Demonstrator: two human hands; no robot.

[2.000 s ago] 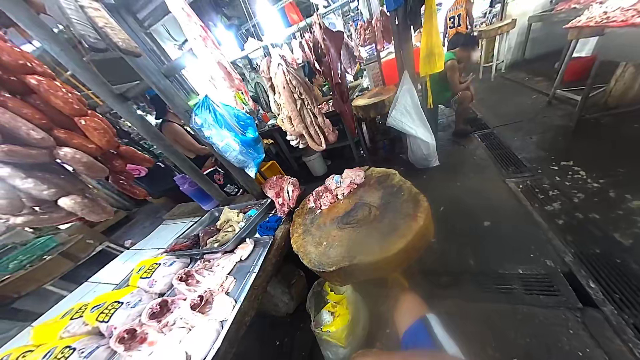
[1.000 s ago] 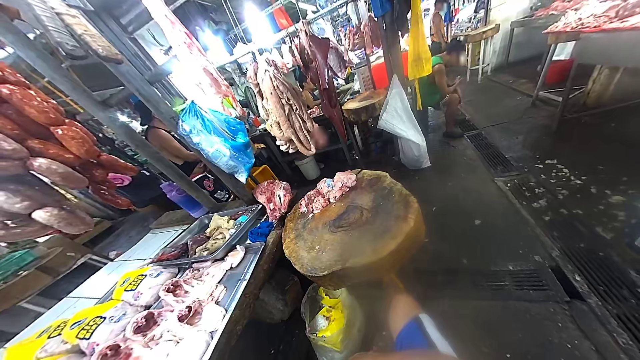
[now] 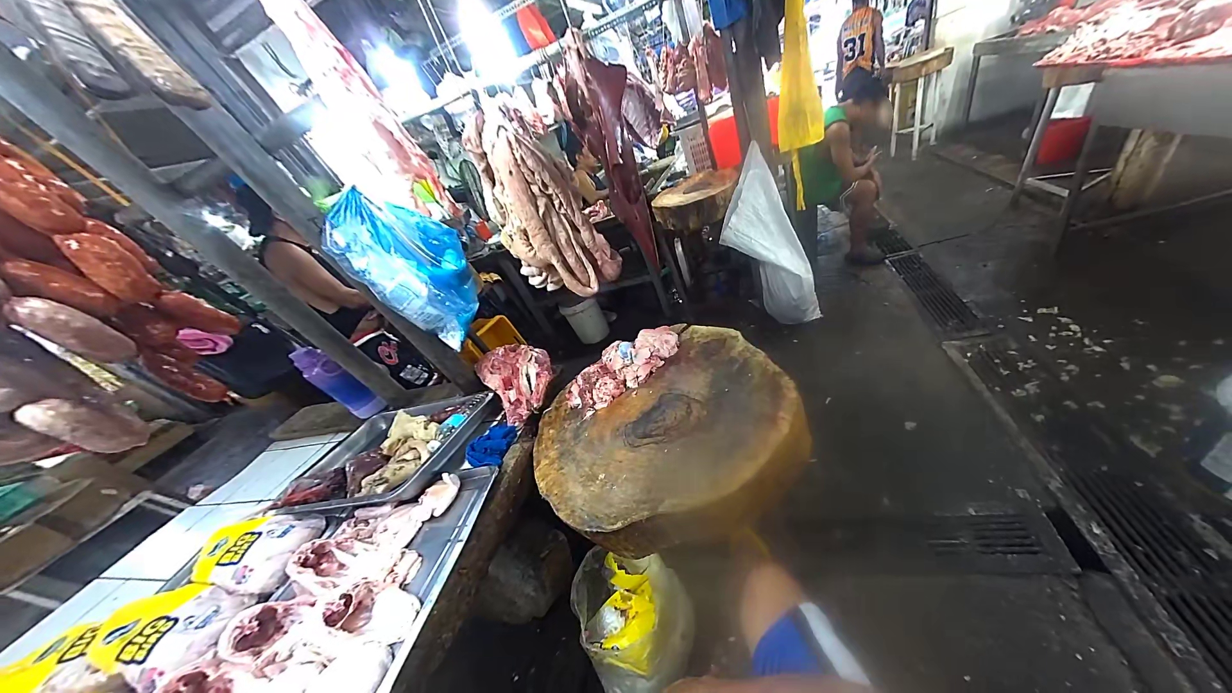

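Neither of my hands is clearly in view; only a blurred strip of skin shows at the bottom edge, and I cannot tell which body part it is. In front of me stands a round wooden chopping block, with pieces of raw meat on its far left edge. Beside the block rests a larger chunk of raw meat. At the left, a metal tray holds whole dressed chickens, some in yellow-printed bags. A second metal tray behind it holds offal, next to a blue cloth.
A plastic bag with yellow plastic inside stands below the block. Sausages hang at the left; a blue bag, intestines and a white bag hang ahead. A person sits beyond. Floor grates line the wet walkway.
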